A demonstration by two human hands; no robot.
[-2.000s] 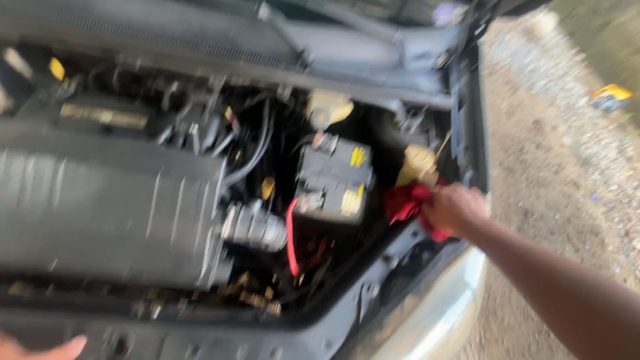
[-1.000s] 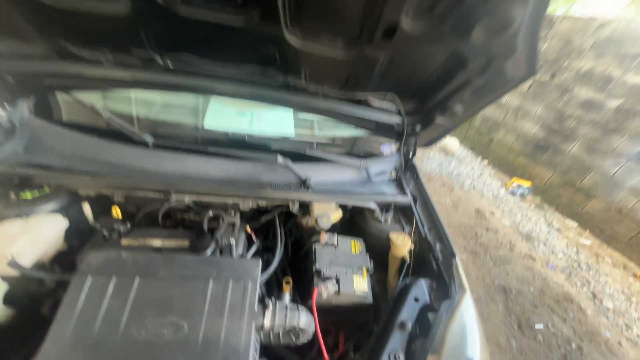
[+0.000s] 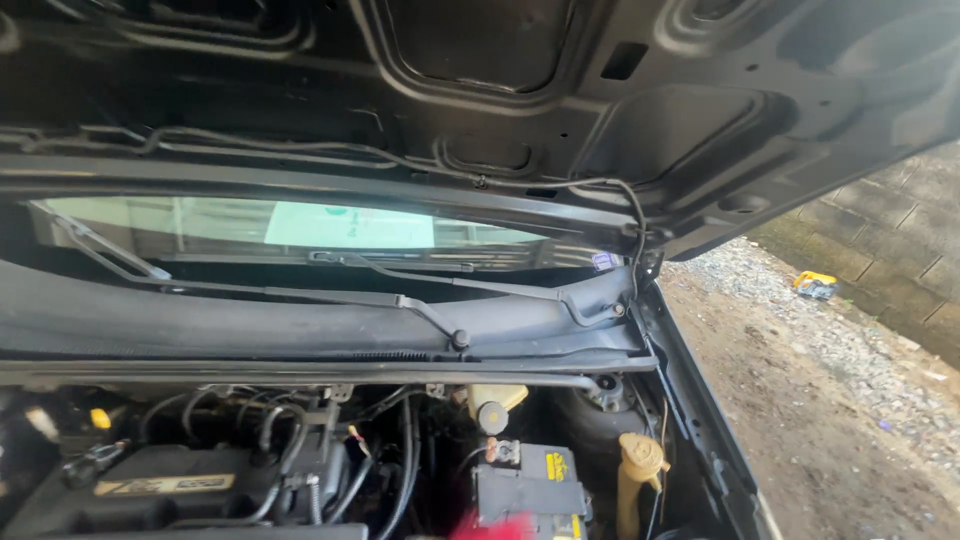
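Observation:
Neither of my hands shows in the head view. A blurred red patch (image 3: 491, 528), perhaps a red cloth, reaches over the car battery (image 3: 529, 491) at the bottom edge; what holds it is out of sight. The battery's terminal with its clamp (image 3: 504, 451) is at its back left. A yellowed reservoir filler neck with a cap (image 3: 642, 457) stands right of the battery. Behind the battery sits a brake fluid reservoir (image 3: 495, 405) with a dark cap. The black engine cover (image 3: 180, 484) lies at the lower left.
The raised hood (image 3: 480, 97) spans the top. Below it are the windshield (image 3: 225, 225) and the wiper arms (image 3: 427, 319). The fender edge (image 3: 712, 435) runs down the right, beside dirt and gravel. A yellow and grey object (image 3: 815, 285) lies by the block wall (image 3: 885, 217).
Two seconds ago my right hand held a red cloth by the filler neck and my left hand showed at the lower left; both have left view. The view has tilted up toward the hood.

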